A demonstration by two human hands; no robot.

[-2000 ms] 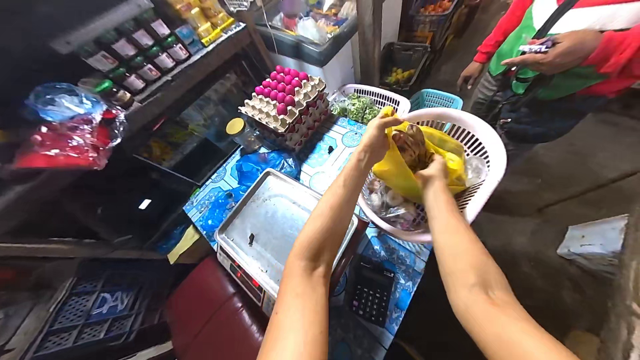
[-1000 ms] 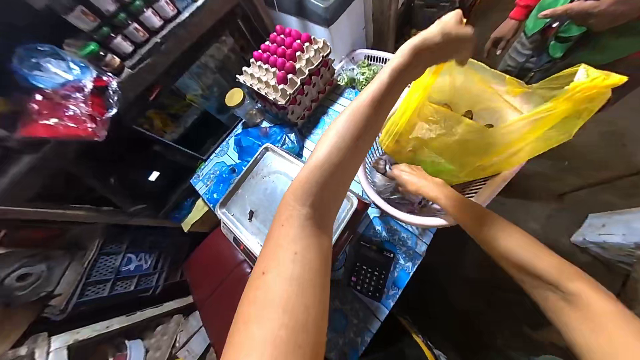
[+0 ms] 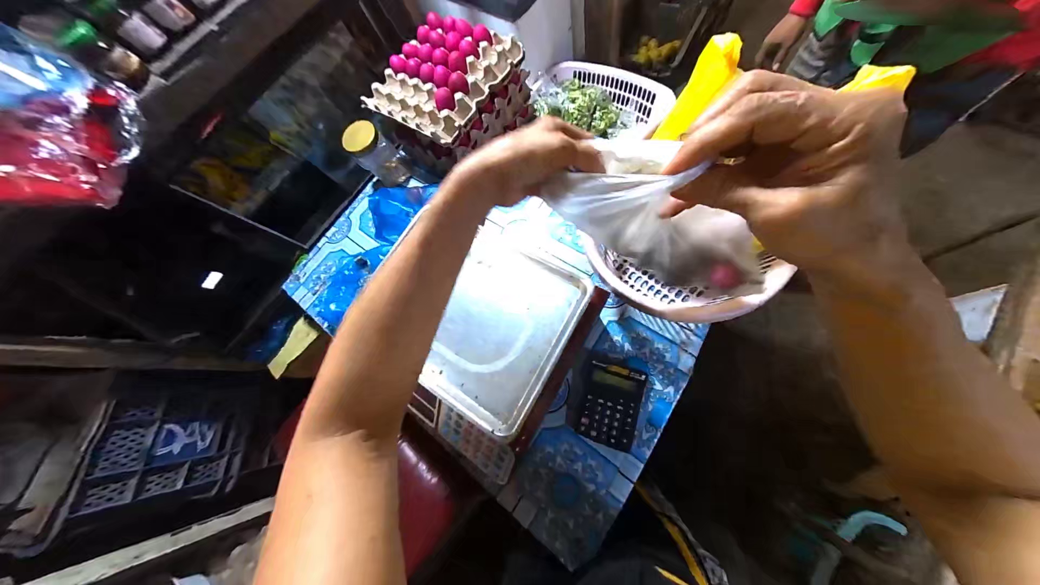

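A translucent plastic bag (image 3: 650,231) with a small pink thing and other blurred contents hangs between my hands, above the white plastic basket (image 3: 691,305). My left hand (image 3: 528,158) grips the bag's left side. The bag's gathered upper part is pinched in my right hand (image 3: 788,150). Parts of a yellow plastic bag (image 3: 703,85) show behind and beside my right hand; what it rests on is hidden. Left of the basket lies the weighing scale's metal pan (image 3: 512,333), with nothing on it. A black calculator (image 3: 613,402) lies beside the scale.
Stacked egg trays (image 3: 455,81) with bright pink eggs stand at the table's back, near a yellow-lidded jar (image 3: 370,146) and a basket of greens (image 3: 621,85). A red chair (image 3: 422,504) is below the scale. Another person's hand (image 3: 784,41) shows at upper right.
The yellow bag was spread over the white basket one second ago; now the translucent bag is held up between both hands. The small dark bit on the scale's pan is no longer seen.
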